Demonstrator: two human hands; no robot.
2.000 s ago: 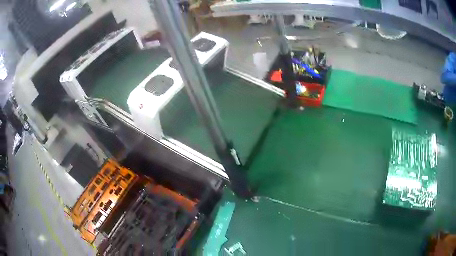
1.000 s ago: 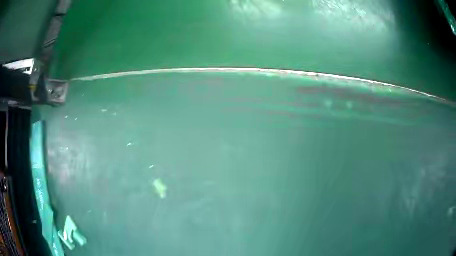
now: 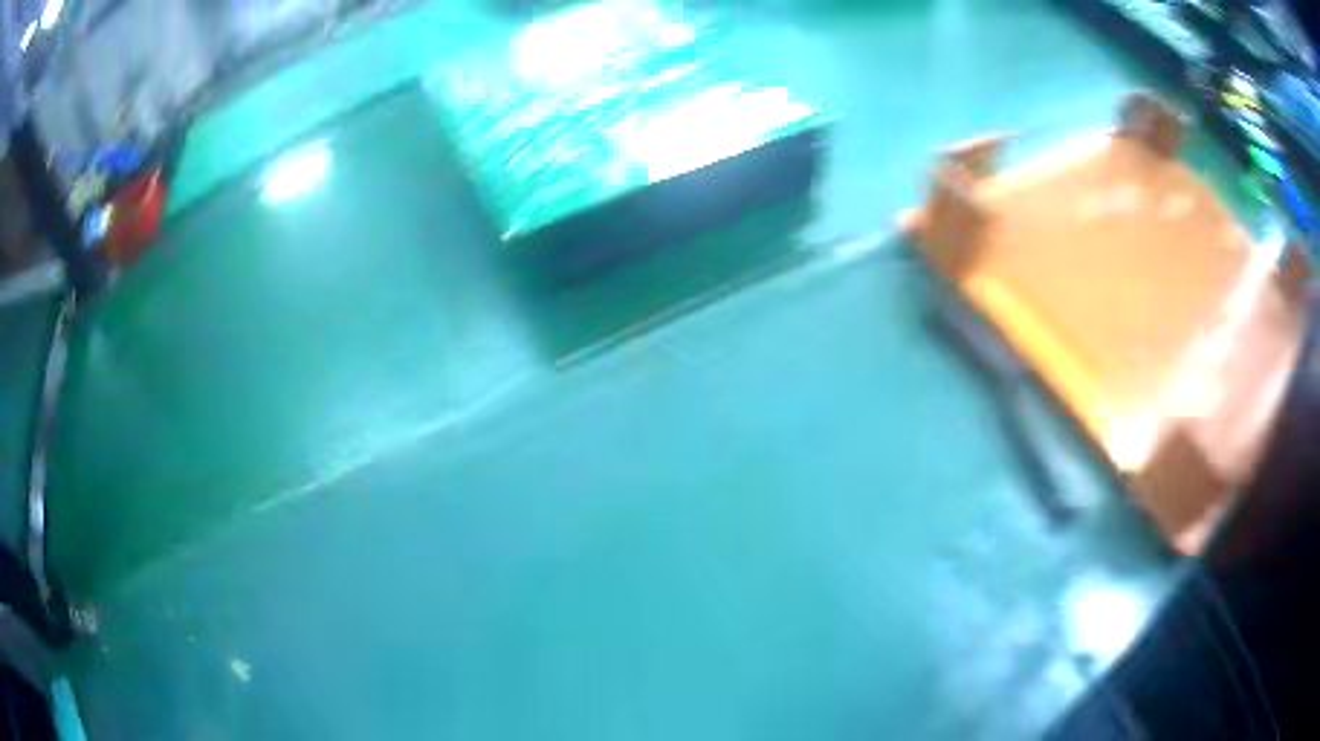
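Observation:
No hand shows in the frame, which is blurred. A green circuit board (image 3: 637, 102) with bright silvery glare lies at the upper middle, on top of a dark flat slab (image 3: 666, 210) that looks like a foam pad. An orange ridged tray (image 3: 1107, 275) with raised corner blocks sits at the right on the green bench (image 3: 579, 579). A dark strip shows along the tray's lower left side. My left hand and my right hand are both out of the picture.
A red tool box (image 3: 139, 217) stands at the upper left beside a dark upright post (image 3: 55, 217). A lighter green mat (image 3: 304, 94) lies behind the bench area. Blurred small coloured items (image 3: 1267, 159) show at the upper right. A dark shape fills the lower right corner.
The view has swung from the plain bench at the left over to the right. The circuit board now appears larger and nearer, and the orange tray is in view.

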